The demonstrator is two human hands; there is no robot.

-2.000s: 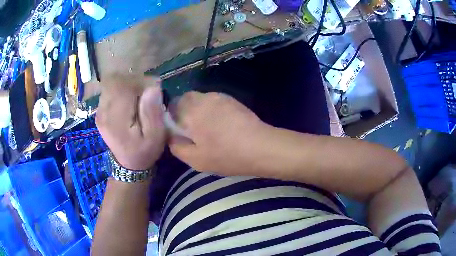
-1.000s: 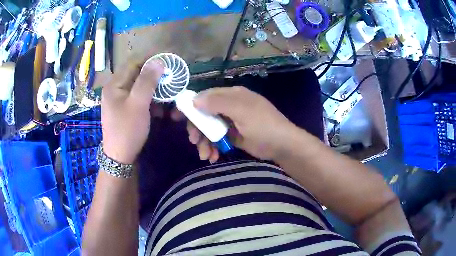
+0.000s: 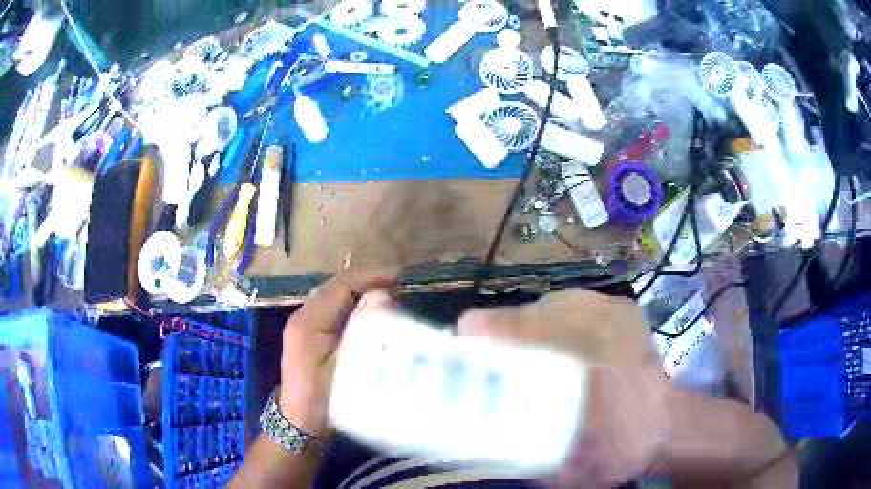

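A bright white rectangular thing with faint dark marks, which looks like a lit smartphone (image 3: pixel 458 392), is held up close in front of me, tilted and blurred. My right hand (image 3: pixel 606 368) grips its right end and is blurred too. My left hand (image 3: pixel 329 349) is at its left end, partly behind it, with fingertips near the upper left corner. What my left fingers hold, if anything, is hidden. The white mini fan is not visible in my hands.
On the bench (image 3: pixel 420 224) lie loose fan parts around a white fan grille (image 3: pixel 509 127), a purple spool (image 3: pixel 635 194), a yellow-handled tool (image 3: pixel 240 220) and a white ring (image 3: pixel 159 263). A black cable (image 3: pixel 520 205) crosses the bench edge. Blue crates (image 3: pixel 205 411) stand lower left.
The white fan handle and round grille seen in my hands earlier are out of sight. A bright phone-like thing is now between my hands. The view has tilted up, showing more bench.
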